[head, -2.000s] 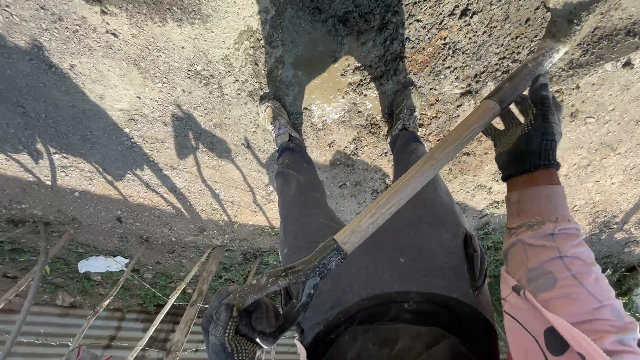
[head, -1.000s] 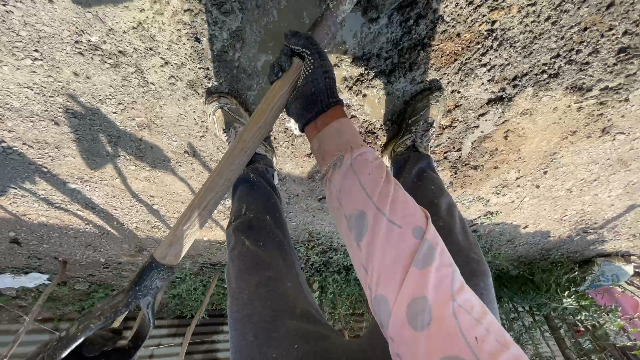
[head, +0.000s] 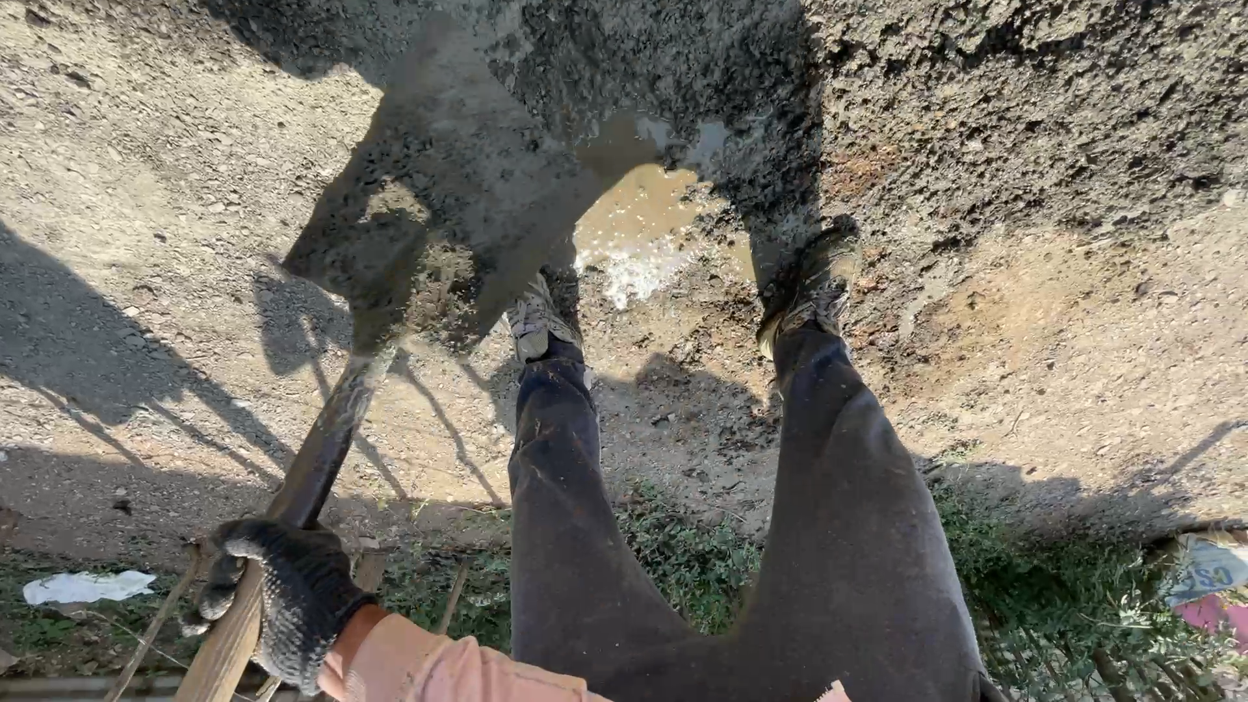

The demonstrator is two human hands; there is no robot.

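My right hand [head: 283,595], in a black knit glove with pale grip dots, is closed around the wooden shaft of a shovel [head: 322,448] at the lower left. From there the shaft slants up to the wide, mud-coated blade [head: 439,185], which hides part of the ground and the edge of a shallow muddy puddle [head: 639,219]. The pink sleeve reaches the hand from the bottom centre. My left hand is out of view, as is the shovel's grip end.
My muddy shoes [head: 536,320] [head: 814,278] stand apart on gravelly ground beside the puddle. Dark wet soil [head: 1024,117] spreads at the upper right. Behind me are green weeds [head: 682,556], thin sticks [head: 156,624], a white scrap [head: 88,586] and a printed sack [head: 1209,570].
My right hand has moved to the lower left together with the shovel. The blade, out of frame before, now shows at the upper left. The left hand, seen two seconds ago, has left the view.
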